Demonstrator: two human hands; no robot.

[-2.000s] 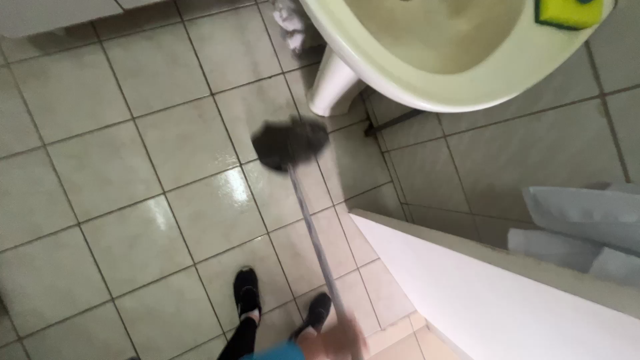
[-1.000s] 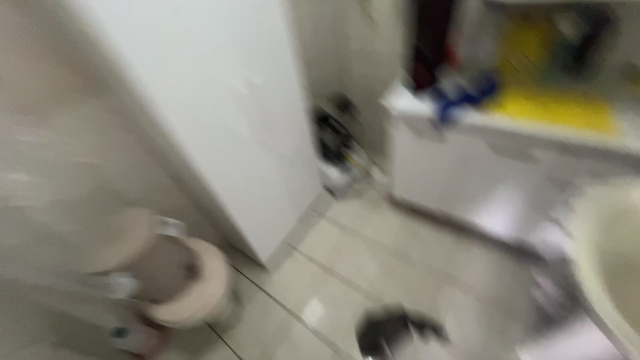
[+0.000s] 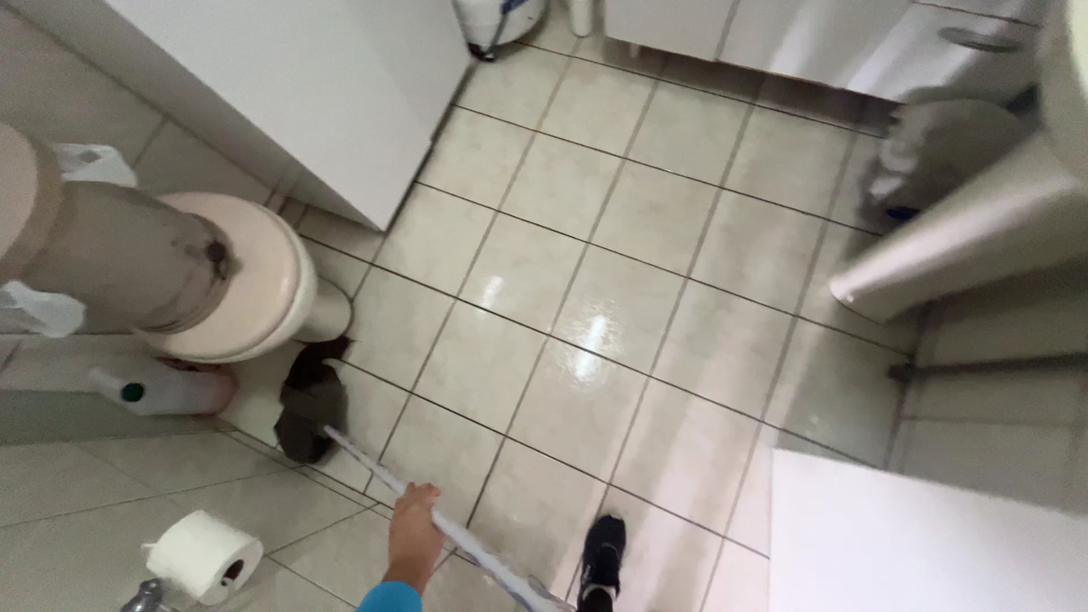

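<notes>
My left hand (image 3: 414, 527), below a blue sleeve, is closed around the pale pole (image 3: 486, 557) of a mop or cloth-wrapped broom. The pole slants from the bottom edge up to the left. Its dark grey, cloth-like head (image 3: 313, 412) lies on the tiled floor (image 3: 561, 425), close to the base of the toilet (image 3: 306, 289) and next to a white bottle with a green mark (image 3: 170, 387). My right hand is not visible. One black shoe (image 3: 603, 548) stands on the tiles to the right of the pole.
A toilet paper roll (image 3: 204, 557) hangs at lower left. The side of a white cabinet (image 3: 340, 102) rises beyond the toilet. Low cabinets (image 3: 799, 42) line the back. A sink pedestal (image 3: 943, 238) stands at right, a crumpled bag (image 3: 943, 149) behind it, and a white panel (image 3: 918, 535) at lower right.
The view has swung a lot, from the sink side toward the toilet. The mop head, under the sink's edge two seconds ago, is now on the floor beside the toilet.
</notes>
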